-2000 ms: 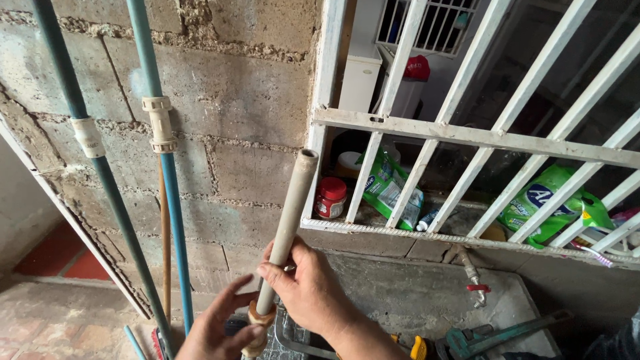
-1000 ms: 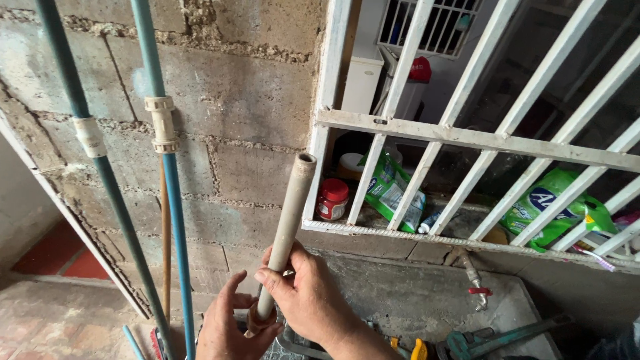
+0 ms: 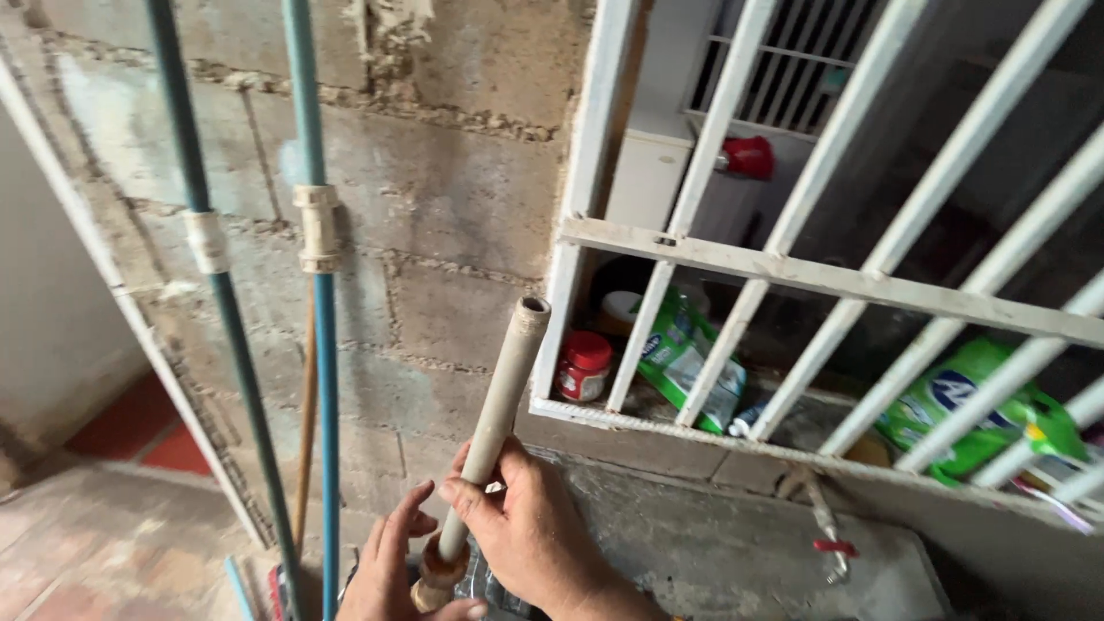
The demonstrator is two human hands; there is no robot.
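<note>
A pale plastic pipe [image 3: 493, 414] with a threaded, open upper end stands tilted in front of the block wall. My right hand [image 3: 526, 526] grips it near its lower part, thumb across the front. The pipe's lower end meets a brownish threaded fitting [image 3: 445, 561], with another pale piece below it, partly cut off by the frame. Beside that fitting is my left hand [image 3: 388, 561], fingers apart and curved around its left side; whether it touches the fitting cannot be told.
Two wall pipes, one green-blue with a union coupling [image 3: 317, 228], run down the left. White window bars [image 3: 828, 276] cover the upper right, with a red-lidded jar [image 3: 584, 366] and green bags [image 3: 957, 388] behind them. A red-handled tap [image 3: 834, 548] juts out below.
My left hand's fingers have spread from around the fitting, which shows more now. My right hand keeps its grip on the pipe. The wrenches at the lower edge have left the view.
</note>
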